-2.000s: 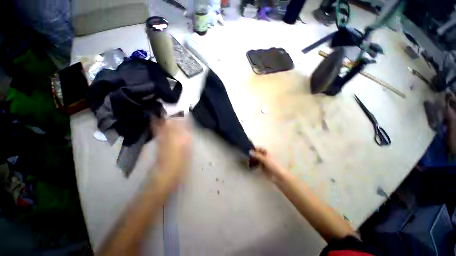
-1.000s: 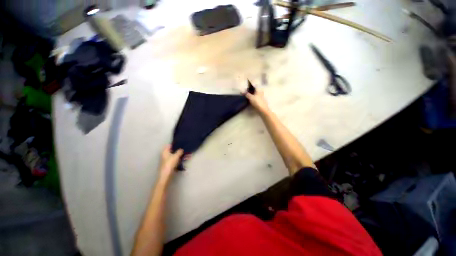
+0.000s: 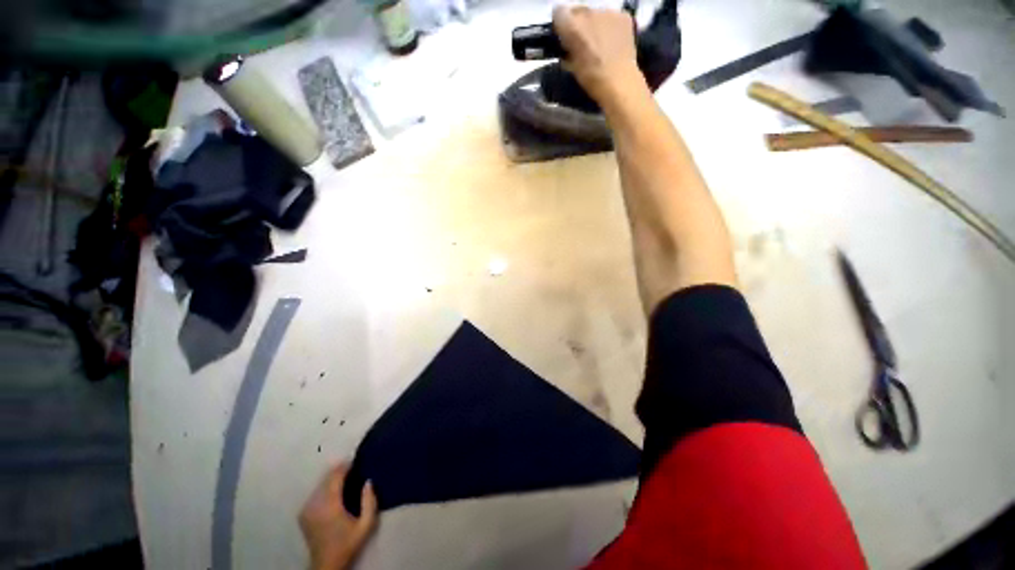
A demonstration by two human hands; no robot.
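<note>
A black fabric panel (image 3: 479, 429), roughly triangular, lies flat on the table in front of me, its tip pointing away. My left hand (image 3: 340, 518) pinches its lower left corner, thumb on top. My right hand (image 3: 598, 50) is at the top of the view, closed around the black handle of an iron (image 3: 551, 106). The iron is at the dark pad at the back of the table; whether it touches the pad is hard to tell. My right sleeve covers the panel's right tip.
A curved grey strip (image 3: 247, 423) and a dark fabric pile (image 3: 223, 195) lie left. A grey block (image 3: 334, 111) and pale cylinder (image 3: 267, 111) stand behind. Shears (image 3: 877, 356), a yellow wooden stick (image 3: 890, 159), a brown stick (image 3: 946, 135) and dark scraps (image 3: 879, 61) lie right.
The panel, held by both hands before, now lies flat. My right hand has let go of it and moved up to the iron. My left hand stays at its corner.
</note>
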